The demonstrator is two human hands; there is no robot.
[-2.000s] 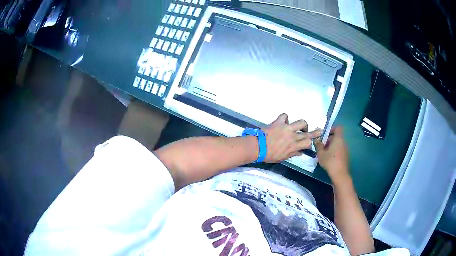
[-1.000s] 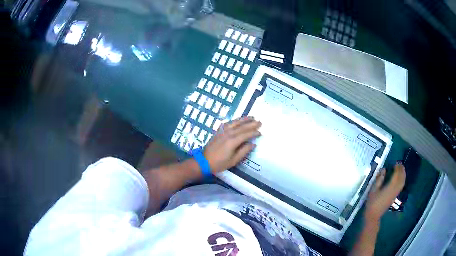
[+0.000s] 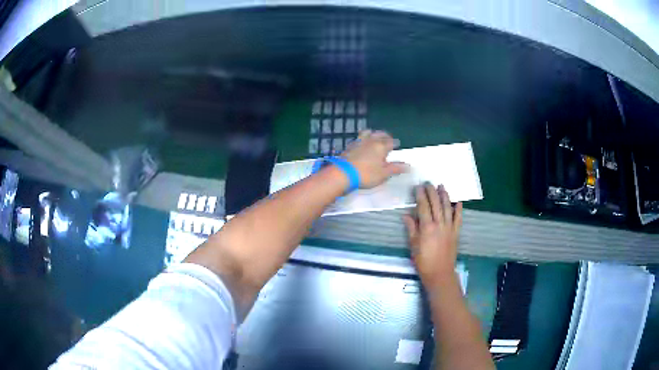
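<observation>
A long white sheet, apparently a label sheet, lies across the rail. My left hand, with a blue wristband, rests on its middle, fingers toward the far edge and thumb apart. My right hand reaches its near edge with the fingertips on the sheet. I see nothing held in either hand; the undersides of the fingers are hidden. The grey-silver panel lies below, cut off by the bottom edge and partly covered by my arms. A small white square label lies on its face.
Small pale pads lie left of the panel, and more pads lie beyond the rail. Black strip stock lies right of the panel. A crumpled clear bag is left; a dark device with an orange part is right.
My view has swung up toward the rail. Both hands have left the panel's sides and moved out to the white sheet. The white square on the panel now shows.
</observation>
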